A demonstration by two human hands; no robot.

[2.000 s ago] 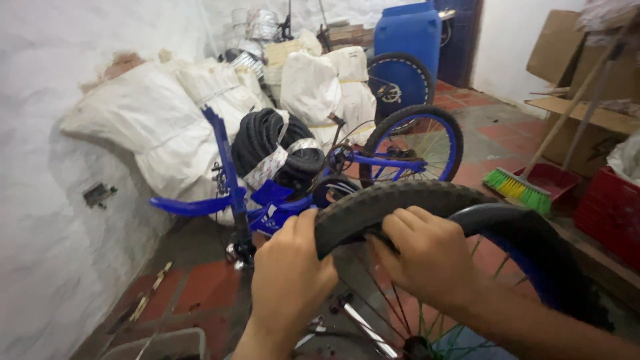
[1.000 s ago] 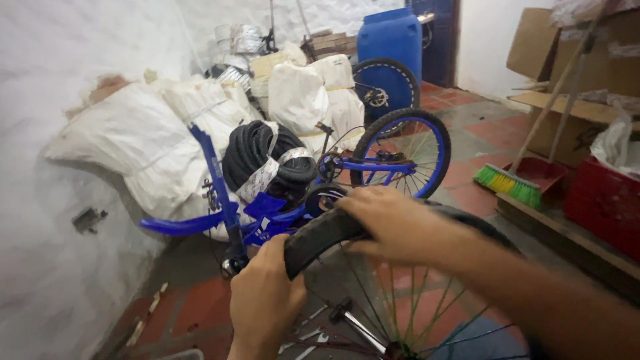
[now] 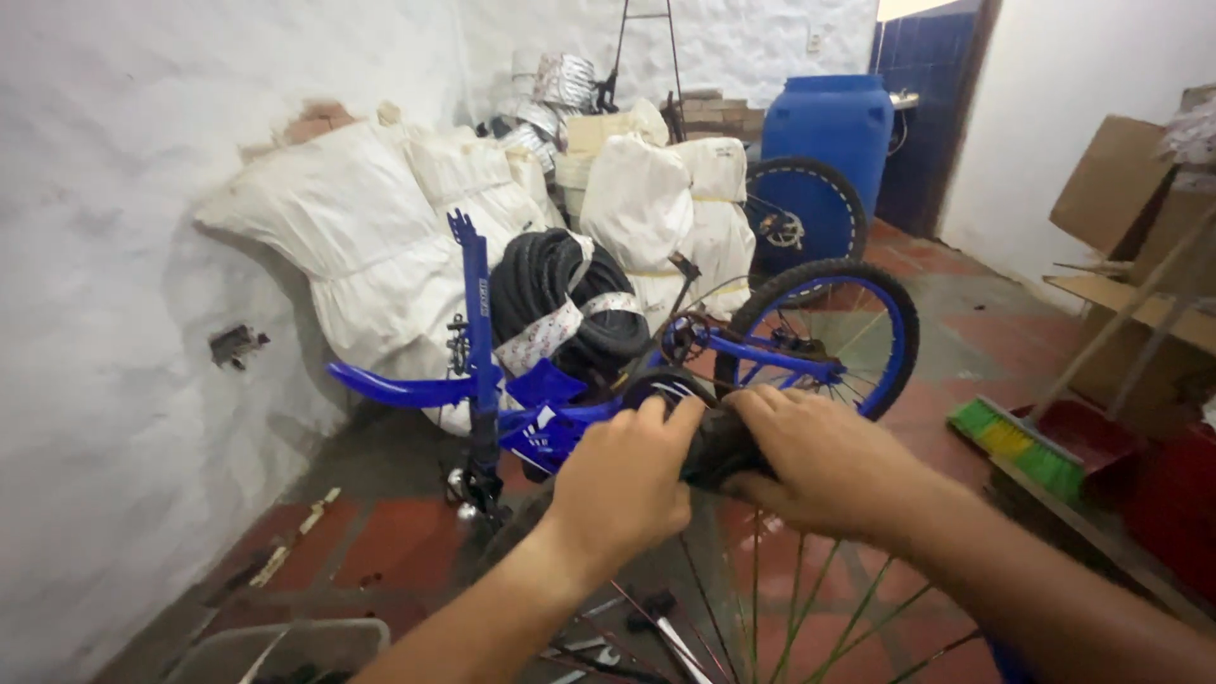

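Both hands grip the top of a black bicycle tire (image 3: 714,446) on a spoked wheel close to me. My left hand (image 3: 622,475) is closed around it on the left, and my right hand (image 3: 822,461) holds it just to the right, with a short stretch of tire showing between them. Thin spokes (image 3: 798,598) run down below the hands. Behind them lies a blue bicycle frame (image 3: 480,332) with its blue-rimmed rear wheel (image 3: 898,332). Whether the tire is fully seated on its rim is hidden by my hands and arms.
A coil of black tires (image 3: 570,313) leans on white sacks (image 3: 380,237). A blue barrel (image 3: 826,123) stands behind. To the right are a broom (image 3: 1016,442), a red dustpan (image 3: 1083,432) and cardboard boxes (image 3: 1107,180). Tools (image 3: 598,655) and a plastic bin (image 3: 285,646) lie low in front.
My right hand has come back toward my left hand along the tire. The large blue-edged part of the wheel at the right has mostly left view.
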